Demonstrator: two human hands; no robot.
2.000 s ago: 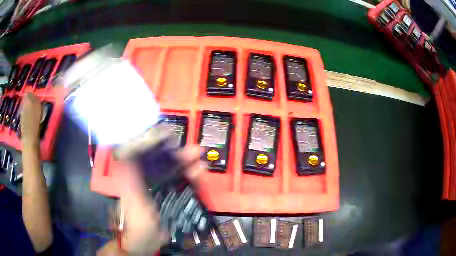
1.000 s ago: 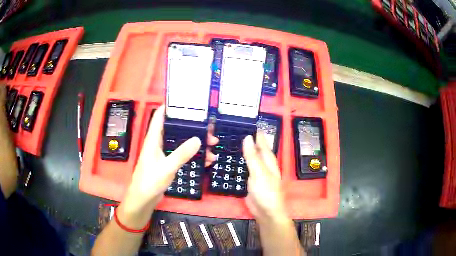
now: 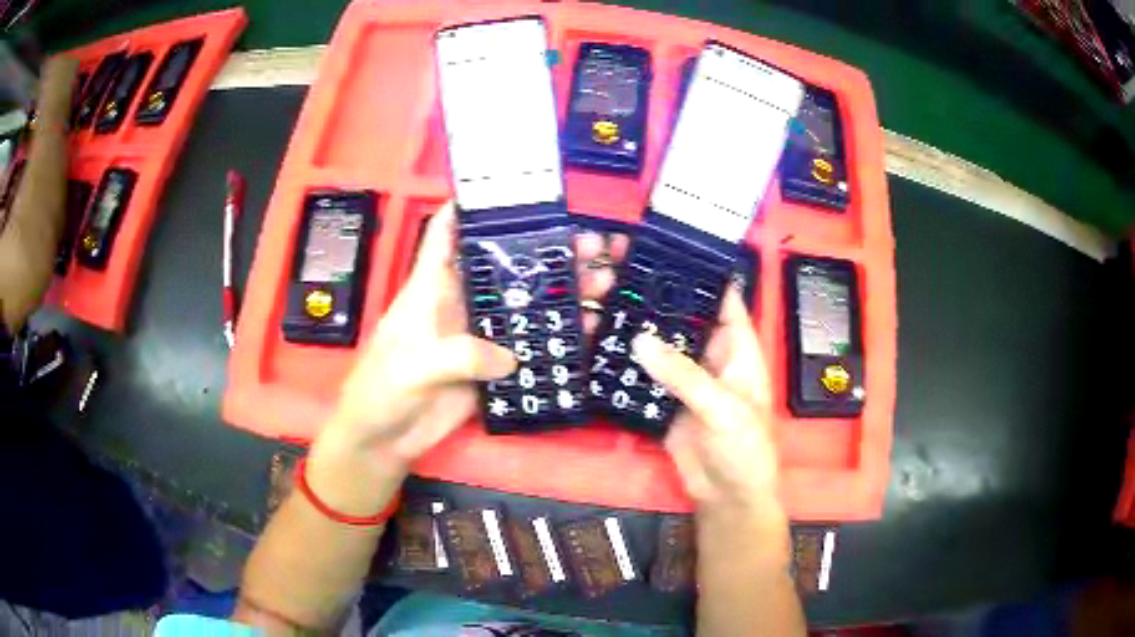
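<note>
Two open flip phones with white lit screens are held over the red tray (image 3: 560, 467). My left hand (image 3: 417, 361) holds the left phone (image 3: 504, 125), nearly upright in view, its thumb on the number keys. My right hand (image 3: 716, 404) holds the right phone (image 3: 728, 143), its top tilted to the right, its thumb on the keys. Closed phones with yellow-orange round stickers lie in tray pockets, one at the left (image 3: 330, 265), one at the right (image 3: 825, 336) and one at the top middle (image 3: 609, 106). The held phones partly hide others.
Dark batteries (image 3: 597, 554) with white strips lie along the near bench edge. A red-and-white pen (image 3: 230, 259) lies left of the tray. A second red tray (image 3: 93, 280) holds closed phones at the left, with another person's arm (image 3: 37, 199) over it. A pale strip (image 3: 971, 193) edges the green surface.
The right phone has tilted to the right and the two tops have spread apart. My left thumb has moved down onto the number keys. The tray sits higher and slightly right in view.
</note>
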